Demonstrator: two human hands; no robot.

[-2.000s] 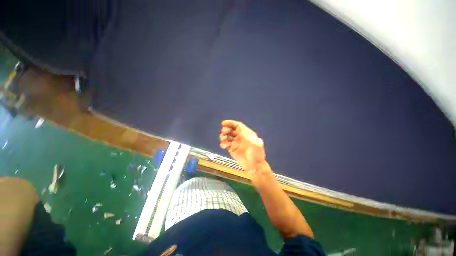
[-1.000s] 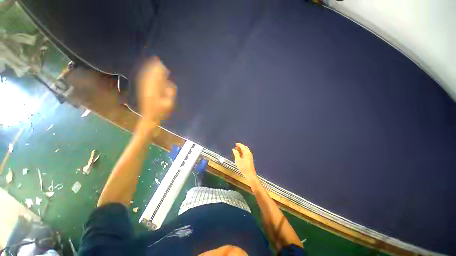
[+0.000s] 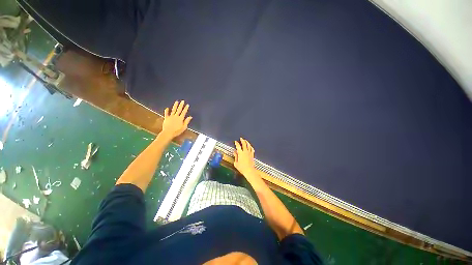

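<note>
A dark navy fabric ply (image 3: 310, 103) covers the table, with a thin pale edge along the near side. My left hand (image 3: 176, 119) lies palm down with its fingers spread at the cloth's near edge, left of the white slotted rail. My right hand (image 3: 244, 154) rests on the near edge right of the rail, its fingertips on the cloth and fingers slightly apart. Neither hand visibly grips the cloth. Striped stacked plies (image 3: 321, 195) show under the top ply to the right of my right hand.
The white slotted rail (image 3: 185, 178) sticks out from the table edge towards me, with blue fittings (image 3: 216, 159) beside it. A brown table part (image 3: 93, 77) shows at left. A yellow-brown wooden strip (image 3: 295, 191) runs below the plies. Scraps lie on the green floor (image 3: 119, 150).
My left hand, raised and blurred one second ago, has come down onto the cloth's near edge. My right hand's fingers have spread at the edge. The view has shifted slightly.
</note>
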